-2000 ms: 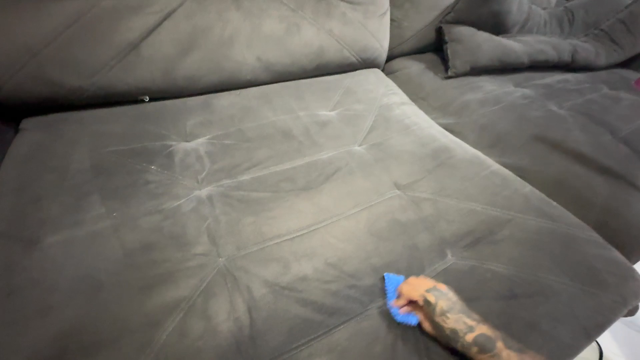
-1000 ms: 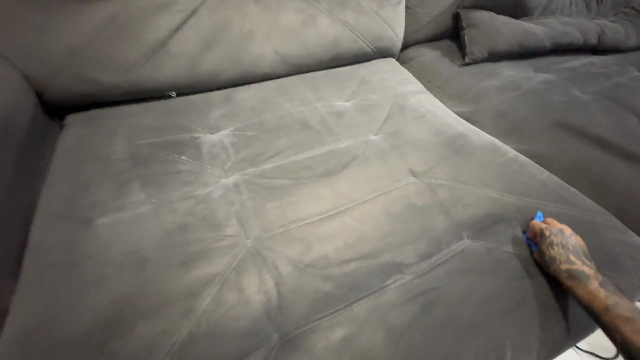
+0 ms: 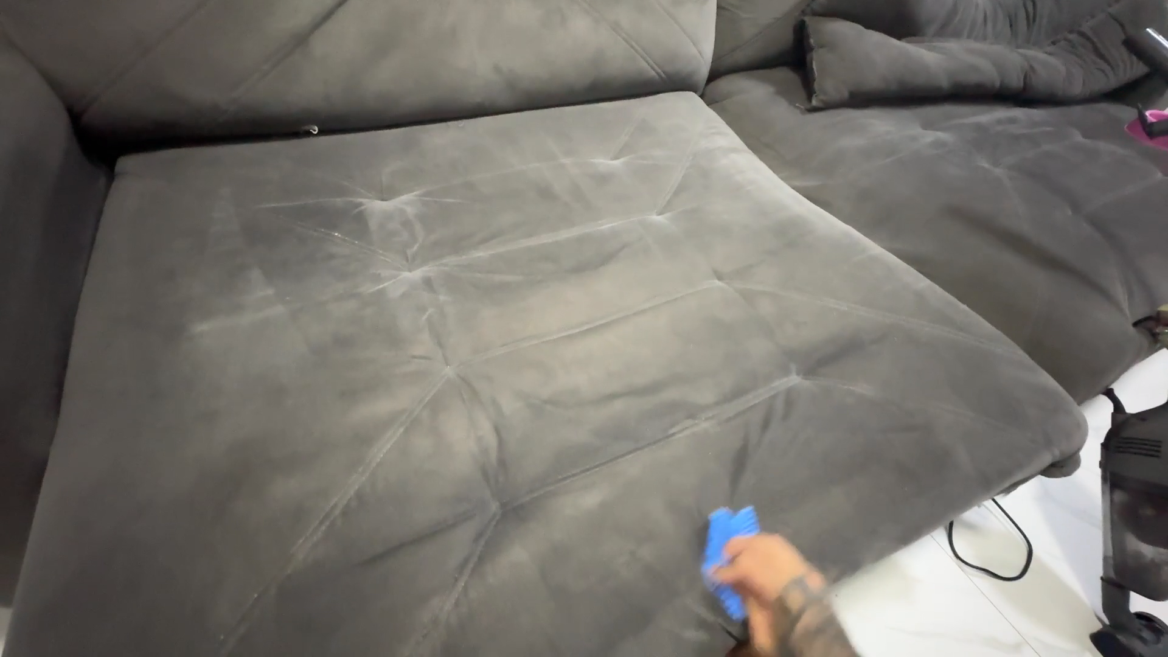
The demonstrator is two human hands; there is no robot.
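Note:
My right hand (image 3: pixel 771 575), tattooed at the wrist, is closed around a blue bristled brush (image 3: pixel 727 557) at the lower right. The brush is at the front part of a large grey velvety sofa seat cushion (image 3: pixel 584 338). Tufted seams cross the cushion, and pale streaks show around the tufts at its upper left. Whether the bristles touch the fabric cannot be told. My left hand is out of view.
Behind the seat rises the grey backrest (image 3: pixel 411 64), with an armrest (image 3: pixel 36 237) at left. A grey pillow (image 3: pixel 912 68) lies on the neighbouring seat. A black cable (image 3: pixel 990 570) and a dark appliance (image 3: pixel 1136 511) are on the white floor.
My right hand, holding the brush, has moved from the right side of the cushion to nearer its front edge, further left. The dark appliance has come into view at right.

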